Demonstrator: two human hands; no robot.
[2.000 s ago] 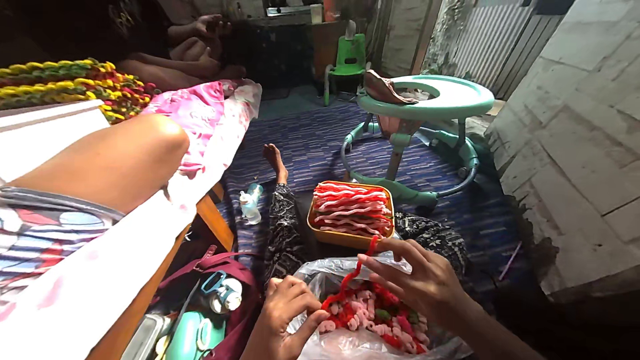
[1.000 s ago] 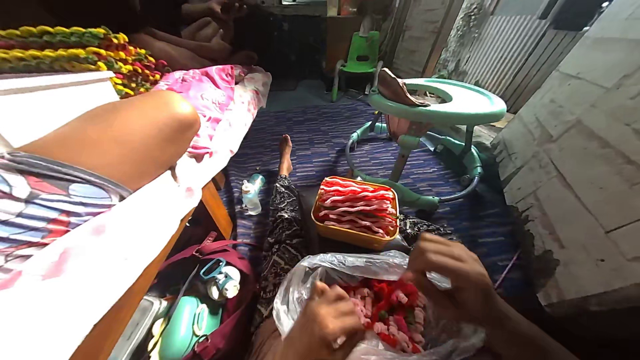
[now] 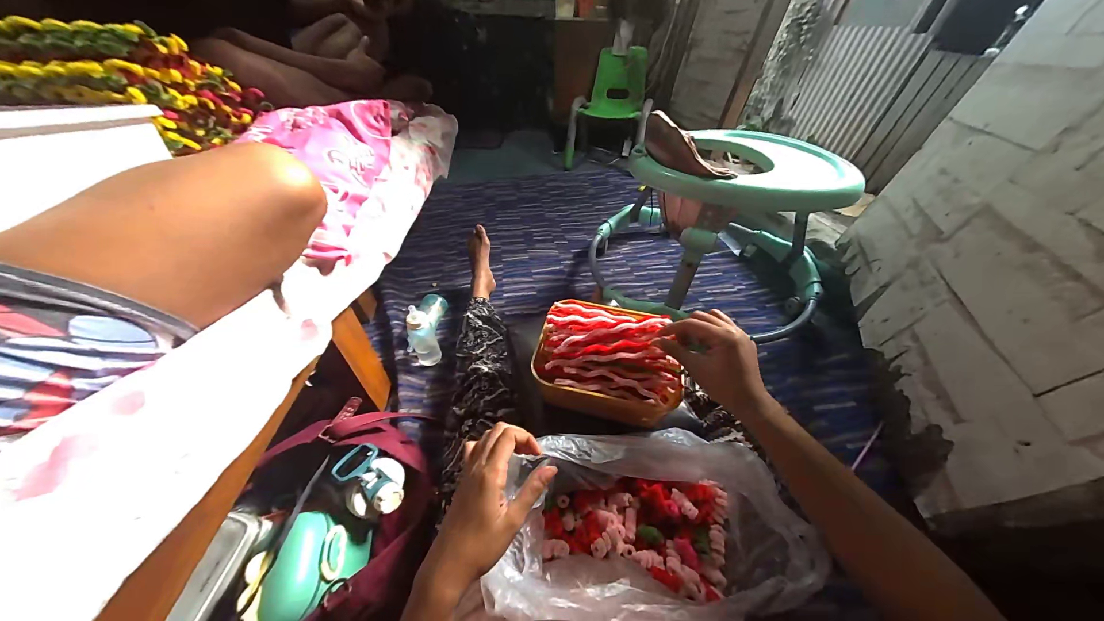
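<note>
My right hand (image 3: pixel 711 349) is at the right edge of a yellow-orange container (image 3: pixel 595 398), its fingertips on or just over the fuzzy red and pink wavy strips (image 3: pixel 604 349) laid in rows there. My left hand (image 3: pixel 498 492) hangs over the left rim of a clear plastic bag (image 3: pixel 759 517), thumb and fingers apart, nothing seen between them. Inside the bag lie many small coiled fuzzy pieces (image 3: pixel 638 530) in pink, red and some green. The container rests by my legs, just beyond the bag.
A green baby walker (image 3: pixel 776 177) and a green child's chair (image 3: pixel 617 86) stand farther off. Baby bottles (image 3: pixel 423 332) lie left of my leg. A maroon bag (image 3: pixel 401 431) sits beside a bed (image 3: pixel 259 379), where another person's bare leg (image 3: pixel 172 224) rests. Another person sits at the back.
Two seconds ago both hands held a red strip over the plastic bag; it is no longer between them. My right hand has moved forward from the bag to the container.
</note>
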